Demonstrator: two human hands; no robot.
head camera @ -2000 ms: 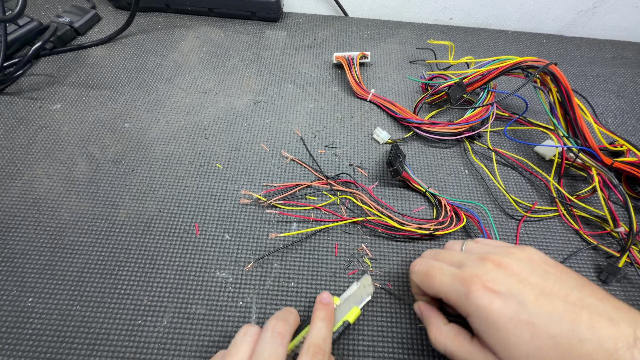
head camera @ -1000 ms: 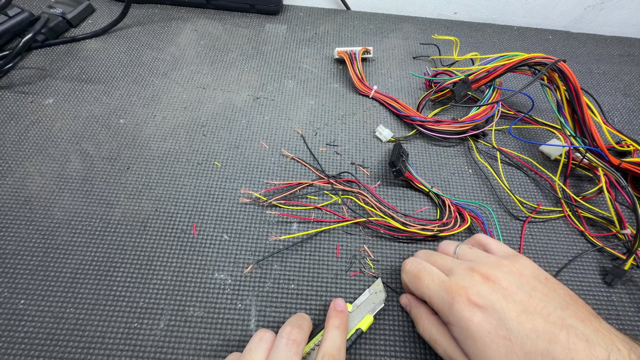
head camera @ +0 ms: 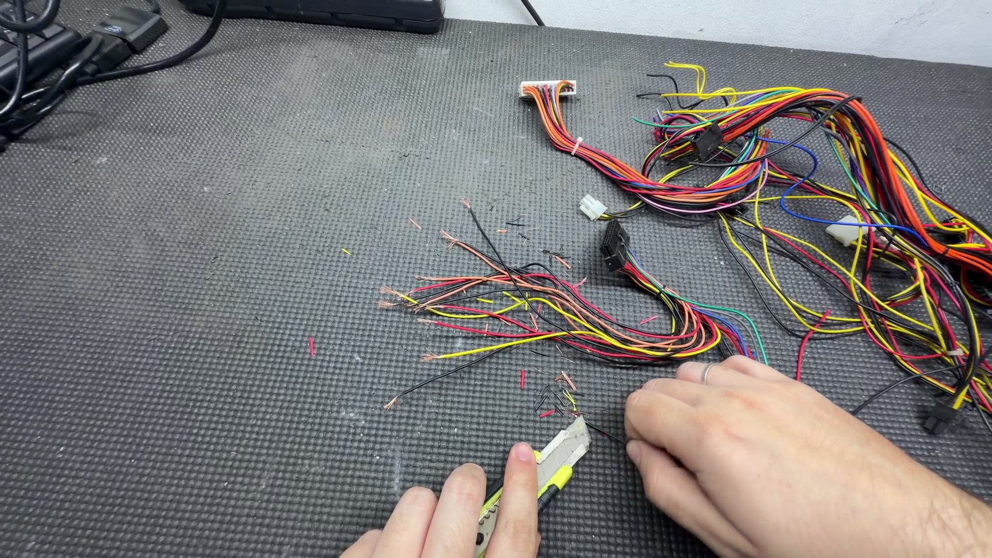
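My left hand point(head camera: 465, 511), at the bottom centre, grips a yellow and black snap-off utility knife point(head camera: 564, 457), its index finger along the tool near the blade. The blade tip touches or lies very near the end of a black wire point(head camera: 604, 432). My right hand point(head camera: 736, 449) pinches that wire just right of the blade; its fingertips are partly hidden. Above my hands lies a bundle of red, yellow, black and orange wires point(head camera: 558, 318) with bared copper ends fanned to the left. The bundle runs into a black connector point(head camera: 614, 245). Insulation scraps point(head camera: 554, 395) lie beyond the blade.
A larger tangled wire harness point(head camera: 876, 155) spreads over the right side, with a white multi-pin connector point(head camera: 548, 89) at its far left end. A small white connector point(head camera: 593, 207) lies near the black one. Black cables point(head camera: 101, 54) and a black casing point(head camera: 325, 12) are at the back left, on the textured mat point(head camera: 194, 271).
My left hand and the knife have moved slightly right and away from me since the earliest frame, and the blade now sits at the black wire's end. My right hand has barely shifted.
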